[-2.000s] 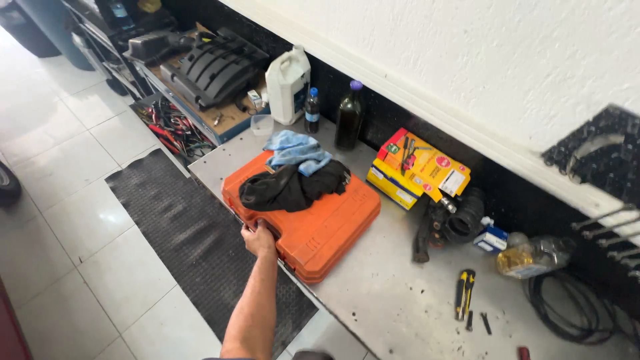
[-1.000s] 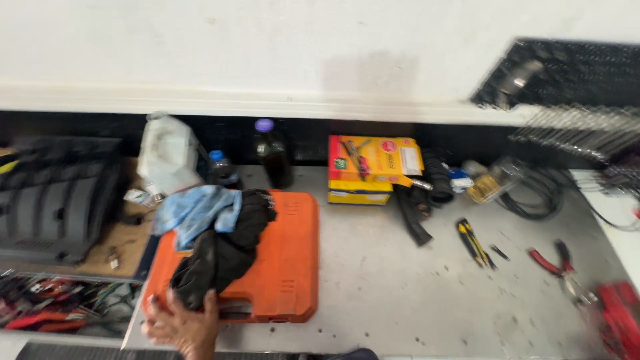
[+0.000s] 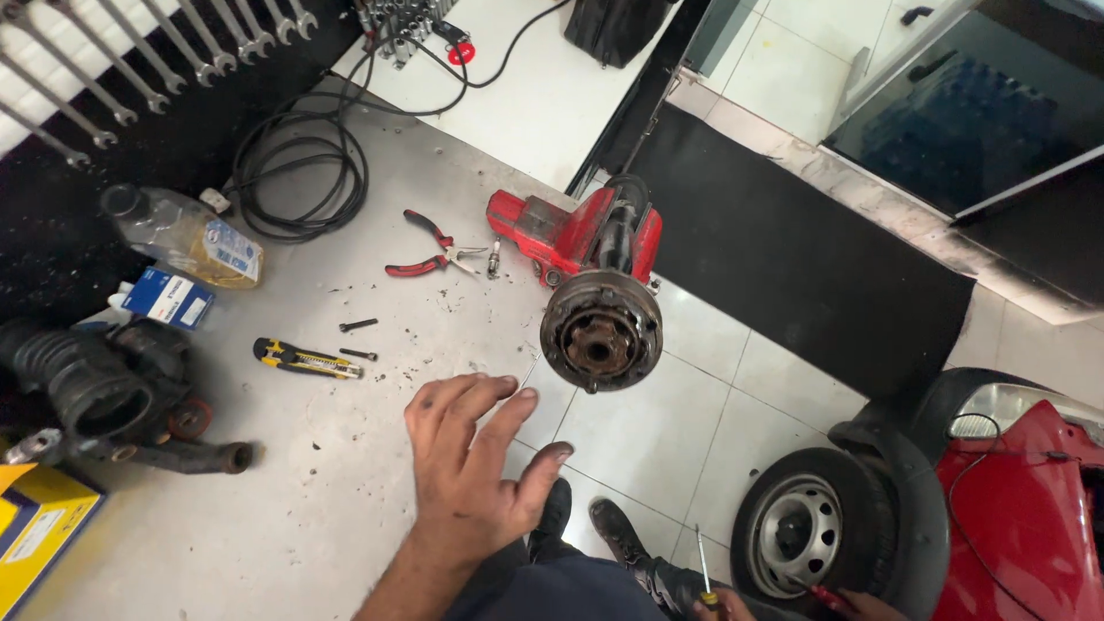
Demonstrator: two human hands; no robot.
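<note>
My left hand (image 3: 474, 466) is over the bench edge, palm down, fingers spread and slightly bent. A thin metal rod (image 3: 530, 369) shows just beyond its fingertips; whether it touches them I cannot tell. Beyond the hand, a red bench vise (image 3: 561, 228) has a dark shaft between its jaws, with a greasy round metal joint (image 3: 601, 332) at the near end. Red-handled pliers (image 3: 431, 250) lie beside the vise near a spark plug (image 3: 493, 259). A yellow and black utility knife (image 3: 308, 358) and two bolts (image 3: 358, 325) lie left of the hand. My right hand is not in view.
At left are black hoses (image 3: 103, 405), a yellow box (image 3: 43, 535), a bottle (image 3: 185, 237) and coiled cable (image 3: 302, 177). Wrenches (image 3: 129, 52) hang above. At lower right, a person's hands (image 3: 729, 604) hold tools beside a wheel (image 3: 798, 535) and red car (image 3: 1018, 509).
The view has swung far right along the bench. My left hand, earlier at the orange case's handle and then spread at its near edge, is now away from it, near the vise.
</note>
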